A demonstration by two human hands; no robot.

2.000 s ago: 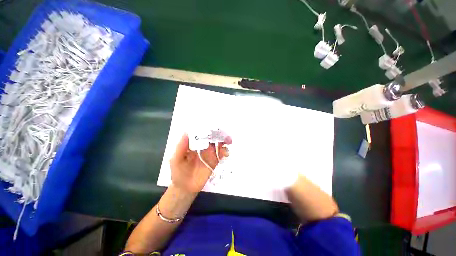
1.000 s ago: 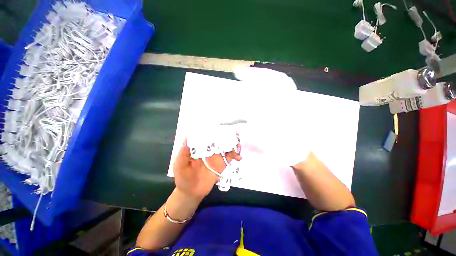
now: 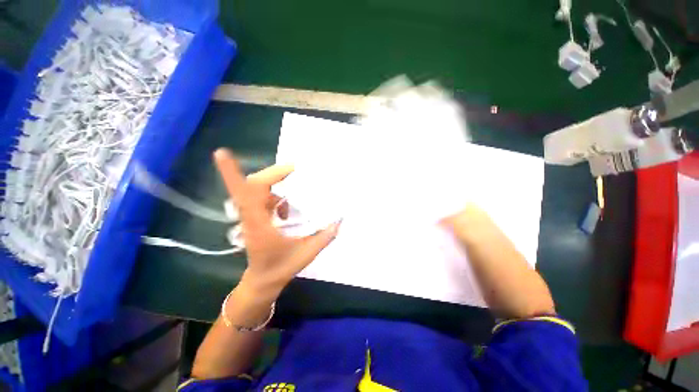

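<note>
My left hand (image 3: 264, 222), bare with a bracelet, is over the left edge of the white sheet (image 3: 490, 207). Its index finger is raised, and white DC cords (image 3: 191, 246) are caught at its fingers. Two cord lengths trail left over the dark green bench, one blurred. My right hand (image 3: 418, 126), in a thin white glove, is raised at the sheet's far edge, blurred and glaring. A pale blocky shape shows at its fingertips, perhaps adapters; its grip cannot be made out. Whether adapters lie in the glare between the hands cannot be told.
A blue bin (image 3: 157, 153) heaped with white adapters and cords stands at left. A green conveyor belt (image 3: 322, 46) beyond the pale strip carries adapters (image 3: 582, 65) at upper right. Two whitish bottles (image 3: 598, 134), a small brush (image 3: 591, 217) and a red bin (image 3: 651, 260) are at right.
My left hand has turned and moved left, its fingers spreading; cords now stretch out to its left. The adapters seen along its fingers no longer show there. My right glove is raised near the far edge.
</note>
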